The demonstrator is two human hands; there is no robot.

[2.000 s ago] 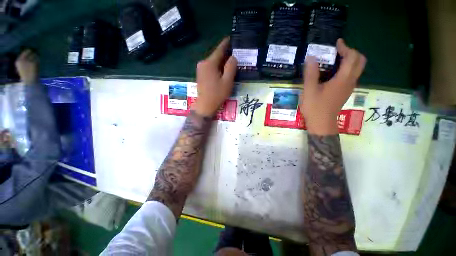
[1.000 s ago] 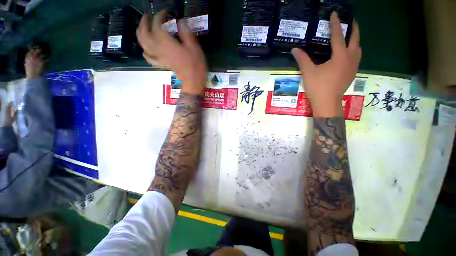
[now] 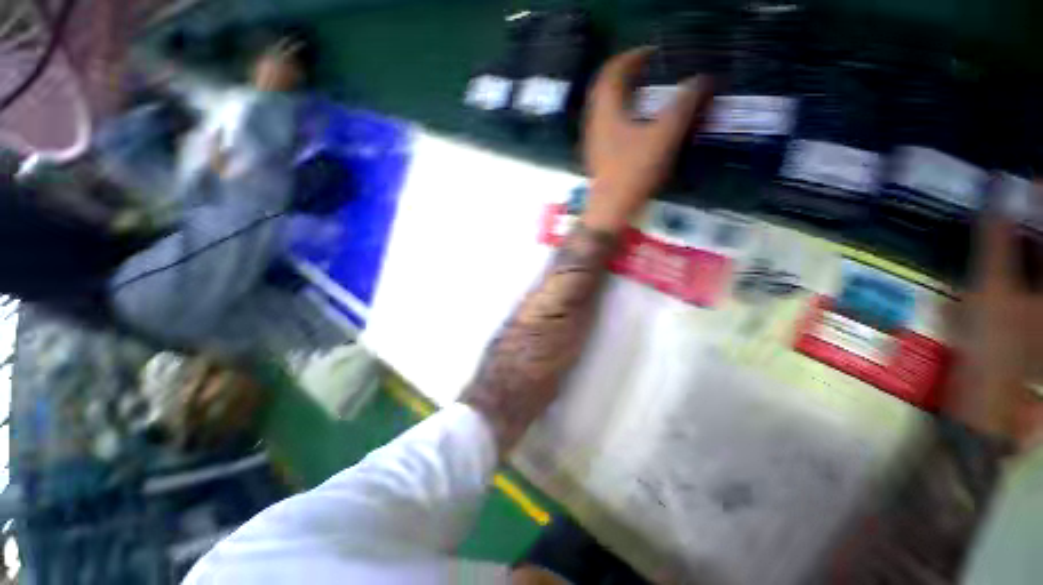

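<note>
Several black product boxes (image 3: 831, 166) with white end labels lie side by side along the dark green conveyor (image 3: 429, 69), behind the white work board (image 3: 732, 457). My left hand (image 3: 635, 143) reaches over the board, with fingers and thumb on either side of one box label (image 3: 655, 103). Another box (image 3: 749, 112) sits just right of it. My right hand (image 3: 997, 326) is strongly blurred at the right edge, by the rightmost box (image 3: 1018, 197); its grip cannot be made out.
Two more black boxes (image 3: 542, 95) lie on the conveyor left of my left hand. Another person (image 3: 217, 229) in grey sleeves is at the left, by a blue panel (image 3: 355, 217). Red-and-white stickers (image 3: 875, 349) line the board's far edge. Green floor with a yellow line shows below.
The view has swung left and tilted, so the board and boxes sit further right. The gap between the left and right box groups looks smaller. My left hand is now around one box.
</note>
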